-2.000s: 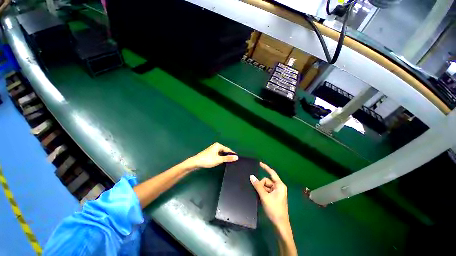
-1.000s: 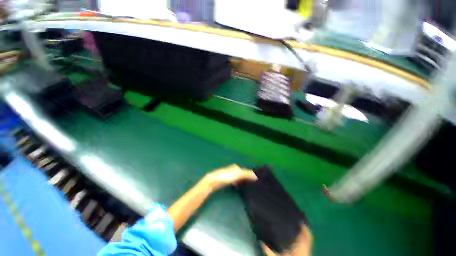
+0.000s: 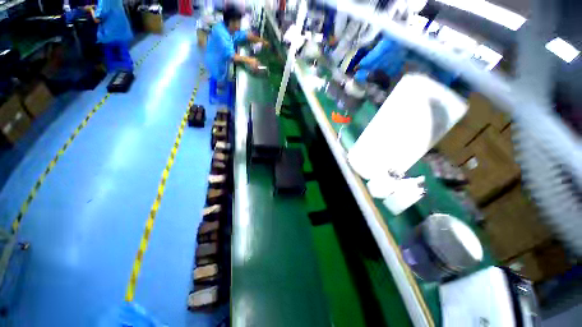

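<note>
Neither of my hands is in the picture. Only a bit of light blue cloth (image 3: 137,315), which looks like my sleeve, shows at the bottom edge. The dark block seen earlier in my hands is out of view. Nearest in front is the long green bench (image 3: 274,255). A tall black stack of trays or crates (image 3: 265,131) stands on it, with a lower black stack (image 3: 290,172) beside it on the right.
A row of brown and grey blocks (image 3: 207,251) lines the floor left of the bench. The shelf's white edge (image 3: 367,207) runs along the right, with a white machine (image 3: 405,128) and round tub (image 3: 450,243). A person in blue (image 3: 221,51) stands at the bench farther off; others work beyond.
The view has swung left and up along the line, showing the aisle and people. My hands and the dark block have left the picture.
</note>
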